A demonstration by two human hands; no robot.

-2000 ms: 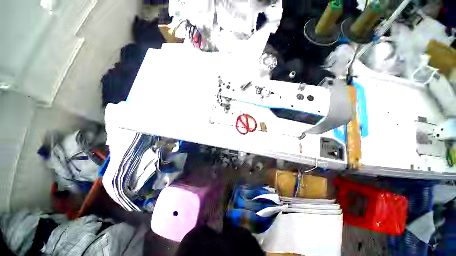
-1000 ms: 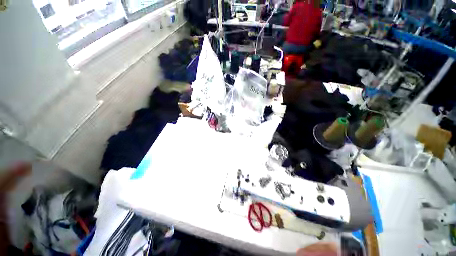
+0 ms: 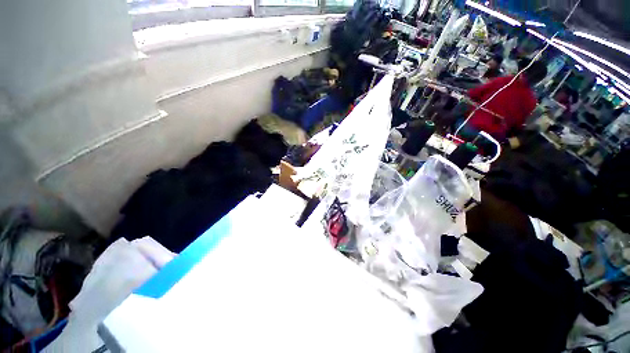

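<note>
Neither of my hands is in the picture. The white sewing table (image 3: 276,296) lies nearest in front of me, tilted in the view, with a blue strip (image 3: 185,256) along its left edge. A white printed plastic bag (image 3: 354,148) stands upright at its far end. A clear printed bag (image 3: 438,196) stands to the right of it. A small red and dark item (image 3: 336,224) shows at the foot of the bags. The sewing machine and the scissors are out of view.
Dark fabric (image 3: 200,186) is piled along the wall at left. More dark fabric (image 3: 521,296) lies right of the table. White pieces (image 3: 114,286) hang at the table's left end, beside fabric in a container. A person in red (image 3: 501,103) is farther back.
The view has swung up and left, nearer the table's far end. The machine, scissors and thread cones have left the picture. The blurred hand at left and the one at the bottom edge are gone.
</note>
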